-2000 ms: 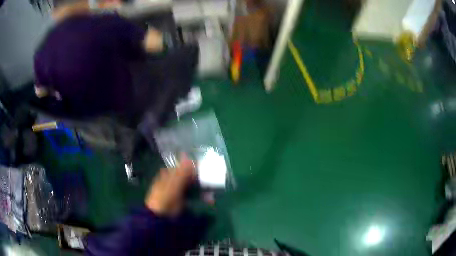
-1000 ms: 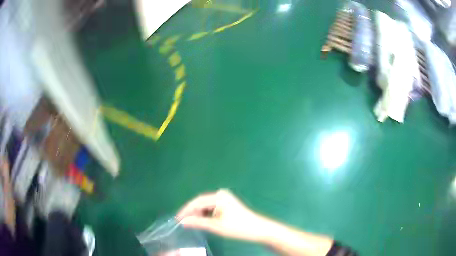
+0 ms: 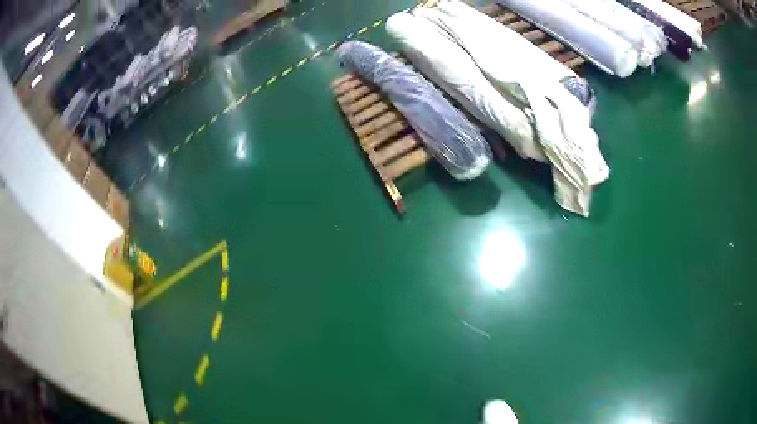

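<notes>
Neither of my hands is in the picture, and no bag shows. Nearest in front of me is the green floor (image 3: 332, 290). A small white rounded shape (image 3: 500, 412), perhaps a shoe tip, is cut off at the bottom edge. Farther ahead, a dark plastic-wrapped fabric roll (image 3: 423, 112) lies across a wooden pallet (image 3: 386, 137). Beside it lie cream fabric-covered rolls (image 3: 498, 83), with loose cloth hanging over the pallet's near side.
White wrapped rolls (image 3: 581, 33) lie on pallets at the top right. A pale wall or panel (image 3: 66, 298) fills the left edge. Yellow tape (image 3: 217, 325) curves on the floor beside it. Dark piled rolls (image 3: 149, 66) stand at the upper left.
The view has swung right and forward, towards the pallets. The person in dark clothing, the clear bag and the hand seen earlier have left the picture.
</notes>
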